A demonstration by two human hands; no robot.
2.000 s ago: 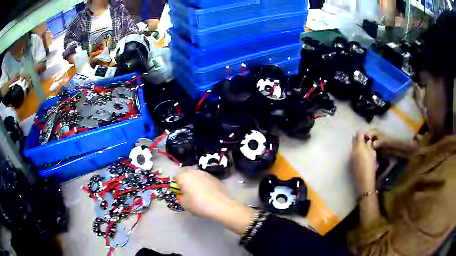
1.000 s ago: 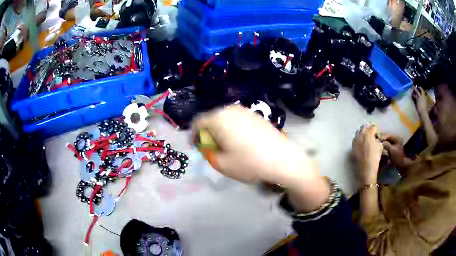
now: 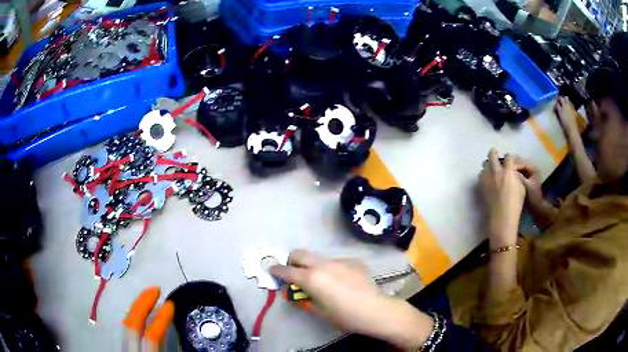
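My right hand is at the lower centre, with a yellow-and-dark screwdriver handle under its fingers. Its fingertips touch a white LED ring board whose red lead hangs down. My left hand is cut off by the bottom edge; two fingers in orange finger cots show, slightly apart, beside a black camera housing. Whether they grip it cannot be told. The housing holds a round dotted part, and a thin dark cable rises near it.
A loose pile of ring boards lies left, below a blue parts bin. Black housings crowd the back; one fitted housing sits by the orange stripe. A neighbouring worker's hands are at right.
The view has shifted. My right hand has moved down towards me, and a white ring board is now at its fingertips. More of my left hand's orange-covered fingers shows beside the near housing.
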